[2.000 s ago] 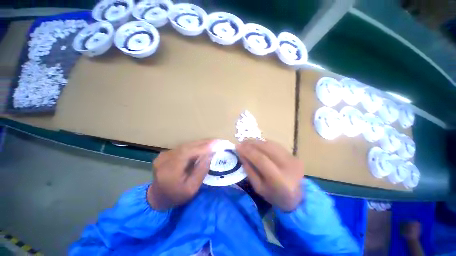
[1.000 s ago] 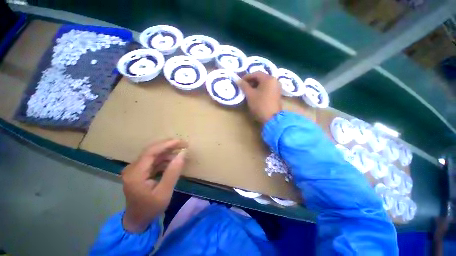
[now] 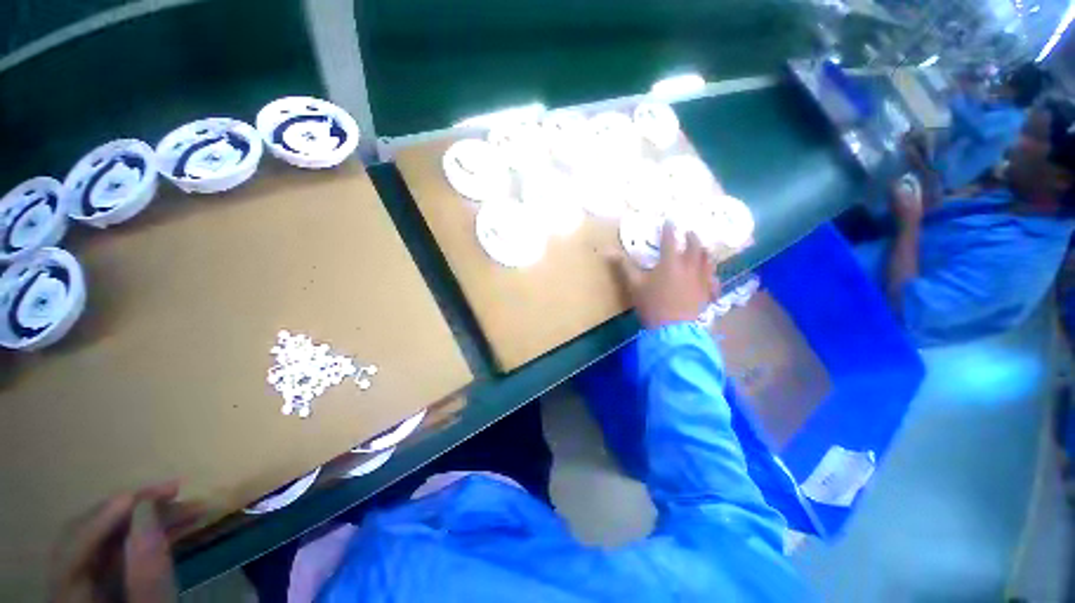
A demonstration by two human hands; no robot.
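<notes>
My right hand (image 3: pixel 674 280) is over the right cardboard sheet, its fingertips at the near white housings (image 3: pixel 642 236); whether they grip one is unclear in the glare. My left hand (image 3: pixel 124 548) is blurred and cut off at the lower left, over the left cardboard (image 3: pixel 212 306); I cannot tell if it holds a tiny clip. A loose pile of small white clips (image 3: pixel 309 373) lies near that sheet's front edge. Round white housings with dark rings (image 3: pixel 210 153) stand along its back and left.
White rims (image 3: pixel 383 442) show under the left cardboard's near edge. A blue crate (image 3: pixel 866 353) with a pale label and some white parts is below the bench at right. A person in a blue smock (image 3: pixel 978 265) is at the far right. A dark gap separates the two sheets.
The view has swung right. My right hand has left the housings at the back of the left board and is now at the right board's housings. The left hand is now at the lower left edge.
</notes>
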